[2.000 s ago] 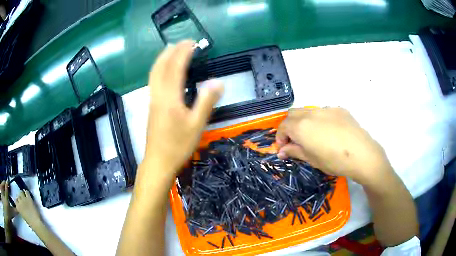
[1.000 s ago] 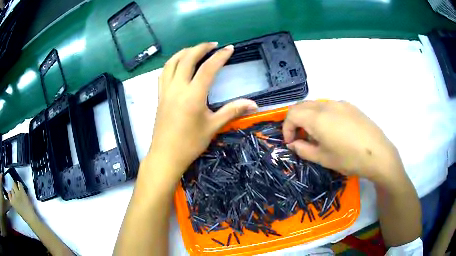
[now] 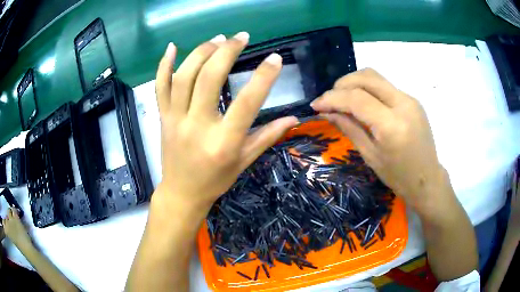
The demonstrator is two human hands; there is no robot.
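A stack of black phone middle frames [image 3: 328, 60] lies on the white bench cover behind the tray. My left hand [image 3: 208, 134] lies over its left part, fingers spread, thumb at the near edge. My right hand [image 3: 385, 122] has thumb and index finger pinched at the near edge of the stack, at its right half. Whether a strip is between these fingertips is hidden. The orange parts tray [image 3: 256, 279] stands below both hands and holds loose black side key strips [image 3: 279, 199].
More stacks of middle frames [image 3: 122, 185] stand at the left. Single frames [image 3: 96, 54] lie on the green conveyor belt [image 3: 239, 17]. Another person's hand [image 3: 14, 225] is at the lower left. A dark stack [image 3: 504, 71] stands at the far right.
My right hand has moved from above the strips in the tray up to the stack's near edge. My left hand has come onto the stack and spread its fingers. The belt frames have moved left.
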